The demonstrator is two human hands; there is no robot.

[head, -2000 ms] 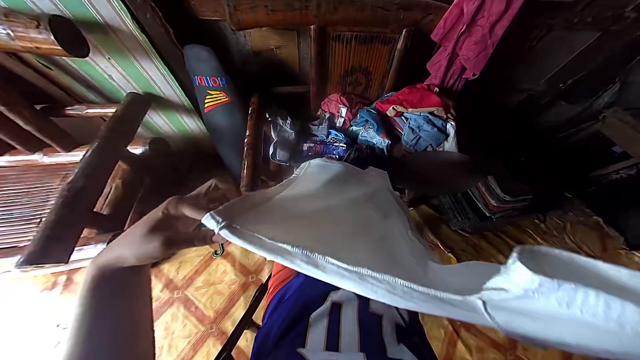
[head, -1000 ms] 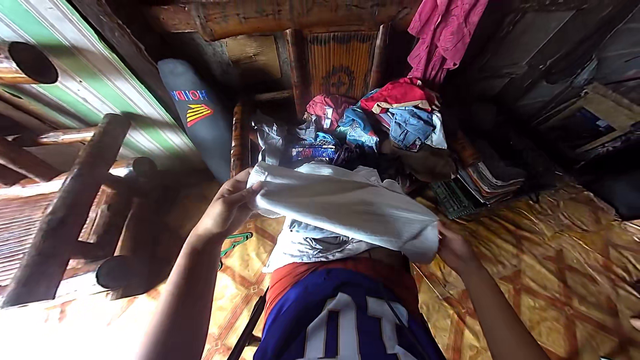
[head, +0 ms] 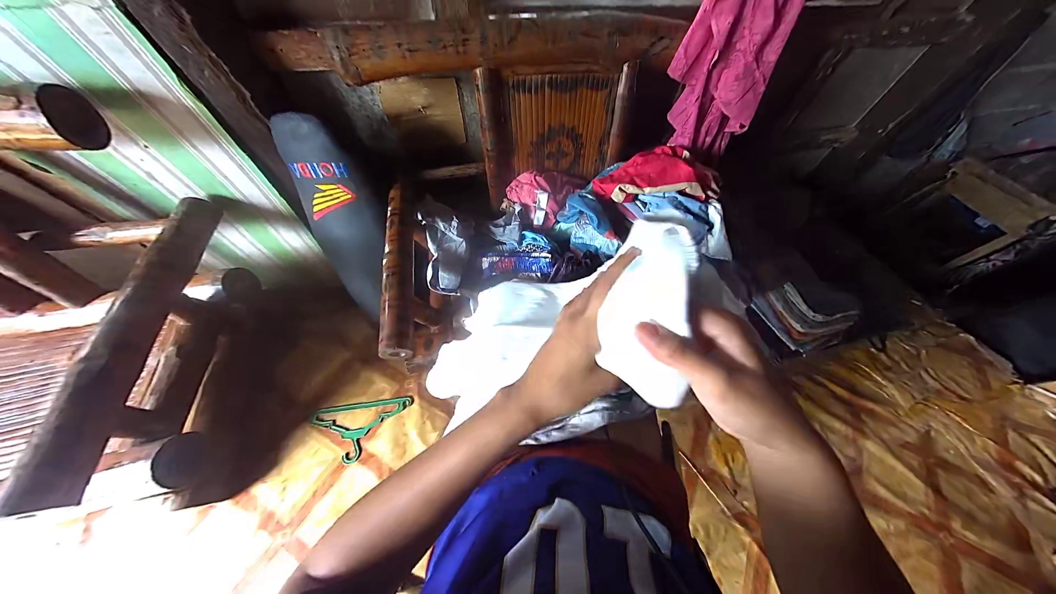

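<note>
A white cloth (head: 648,322), folded into a narrow bundle, is held between both hands in front of my lap. My left hand (head: 577,346) lies flat along its left side, fingers pointing up and forward. With thumb in front and fingers behind, my right hand (head: 726,371) grips its right side. Beneath and left of the bundle, more white fabric (head: 503,322) spreads over the near part of the seat. Crumpled clothes in red, blue and pink (head: 660,186) lie beyond it against the bamboo chair back.
A green plastic hanger (head: 359,421) lies on the patterned floor at left. Log furniture (head: 115,355) stands farther left, beside a dark padded board (head: 330,206). A pink cloth (head: 730,74) hangs at the back. Stacked folded items (head: 804,313) sit right of the chair.
The white cloth was stretched wide two seconds ago, then held as a broad band between both hands. It is now a compact bundle, and my hands have come close together around it.
</note>
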